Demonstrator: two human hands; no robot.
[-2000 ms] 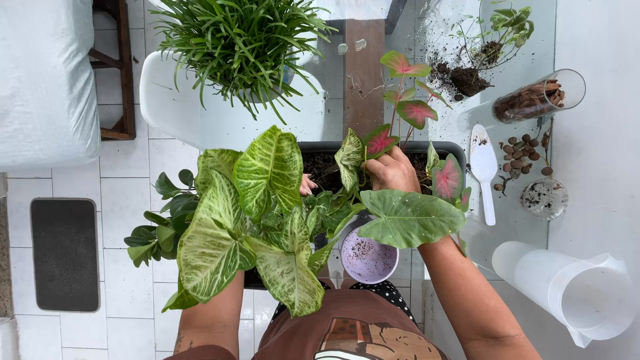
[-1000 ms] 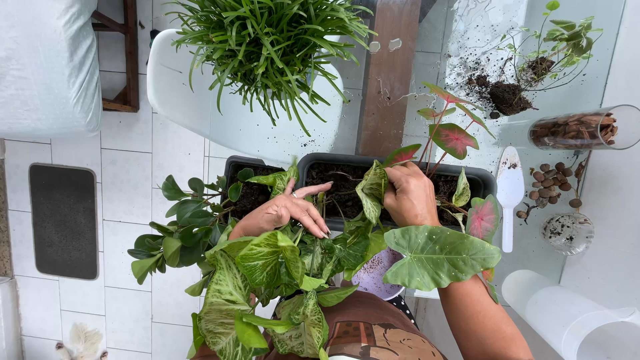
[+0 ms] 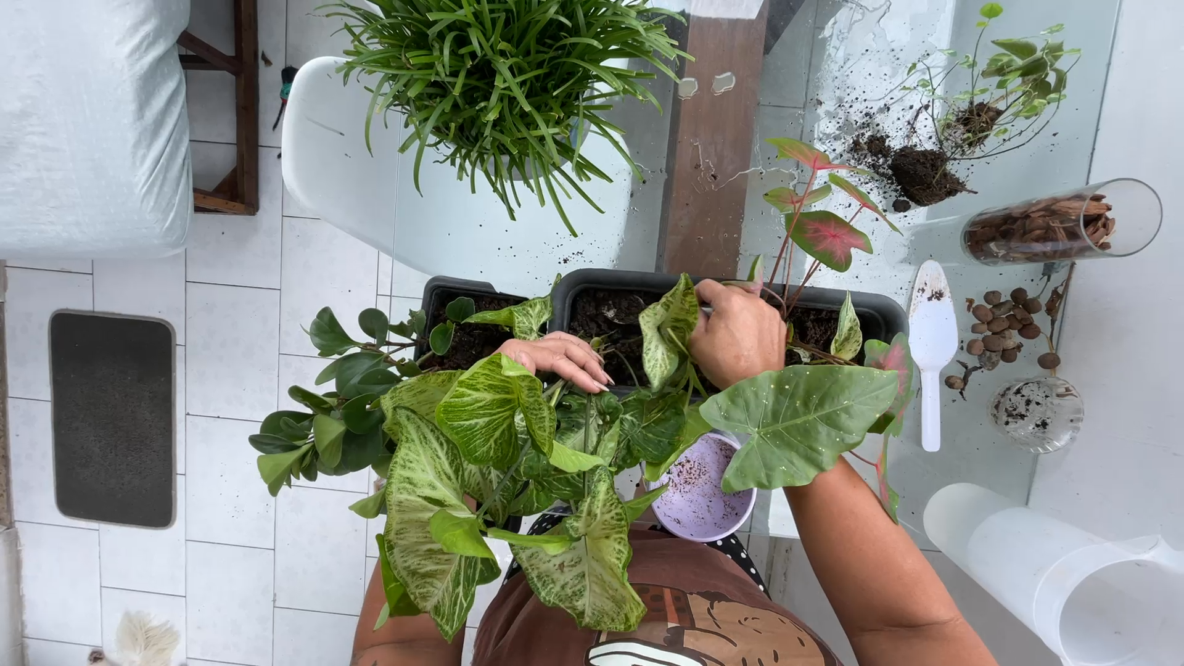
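A black rectangular planter (image 3: 869, 310) with dark soil holds leafy plants. My left hand (image 3: 560, 359) lies over its near left part, fingers extended at the stems of a variegated syngonium (image 3: 490, 412); leaves hide part of the palm, and I cannot tell if it grips a stem. My right hand (image 3: 740, 335) is in the planter beside the stems of a pink and green caladium (image 3: 828, 239), its fingers bent down toward the soil and hidden. A large green leaf (image 3: 809, 421) covers my right wrist. A smaller black planter (image 3: 458, 287) adjoins at the left, near a round-leaved plant (image 3: 356, 416).
On the glass table are a white plastic scoop (image 3: 932, 324), clay pebbles (image 3: 1004, 324), a glass of bark chips (image 3: 1054, 227), an uprooted plant (image 3: 925, 174), a small glass dish (image 3: 1036, 413) and a white pitcher (image 3: 1045, 564). A lilac pot (image 3: 703, 490) is near my body. Grassy plant (image 3: 518, 83) beyond.
My left hand, mostly hidden by leaves two seconds ago, came into sight over the planter and has since lowered toward the syngonium stems. My right hand stays by the caladium.
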